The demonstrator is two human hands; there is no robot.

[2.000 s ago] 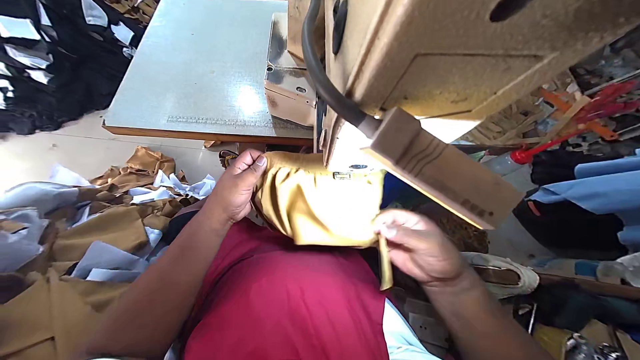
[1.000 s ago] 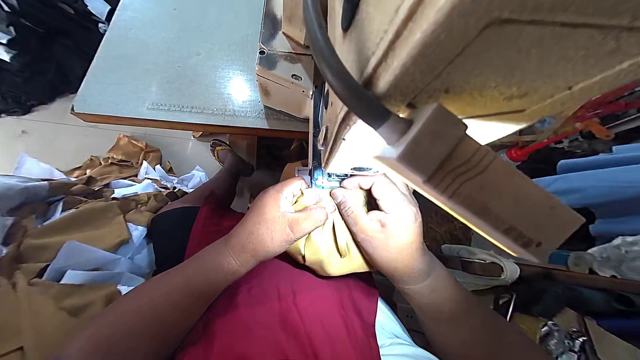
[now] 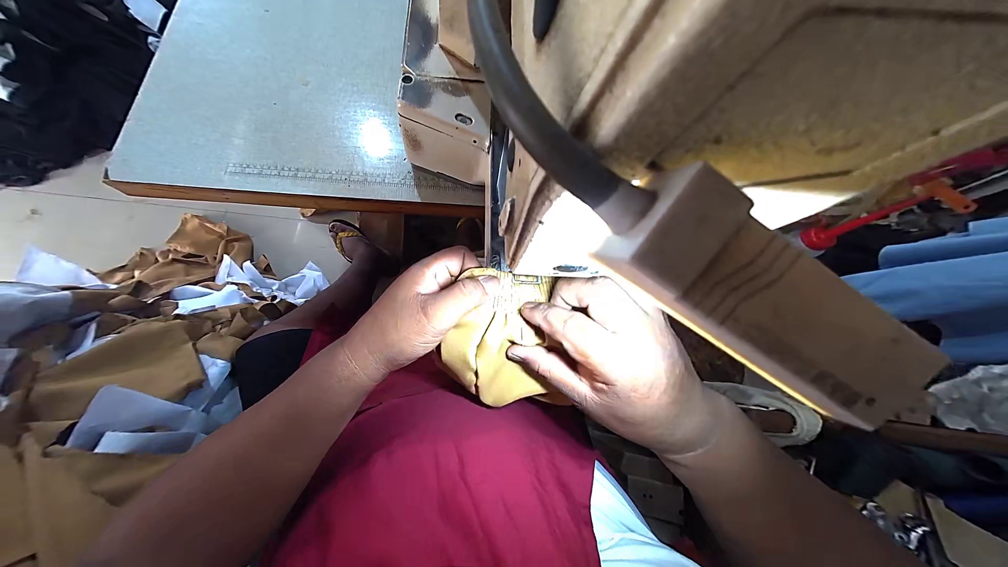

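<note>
A gathered piece of mustard-yellow fabric (image 3: 496,358) hangs below the needle area of an industrial sewing machine (image 3: 543,213), brightly lit near its upper edge. My left hand (image 3: 429,307) pinches that edge on the left, thumb on top. On the right, my right hand (image 3: 606,346) grips the same fabric, its thumb and fingers on the gathered folds close under the machine head. Where exactly the needle meets the cloth is hidden. A lamp-like block on a dark flexible arm (image 3: 543,134) reaches over my right hand.
The machine's grey tabletop (image 3: 276,94) with a printed ruler lies at upper left. Brown and white fabric pieces (image 3: 126,354) are heaped at left, dark cloth (image 3: 63,87) beyond. Blue fabric (image 3: 945,276) and a red rod (image 3: 858,220) are at right. A sandalled foot (image 3: 346,236) shows below the table.
Two seconds ago the fabric was spread between my hands, the right one lower down; both hands then came together at the machine. Since one second ago, my right hand has shifted down and slightly away from the left.
</note>
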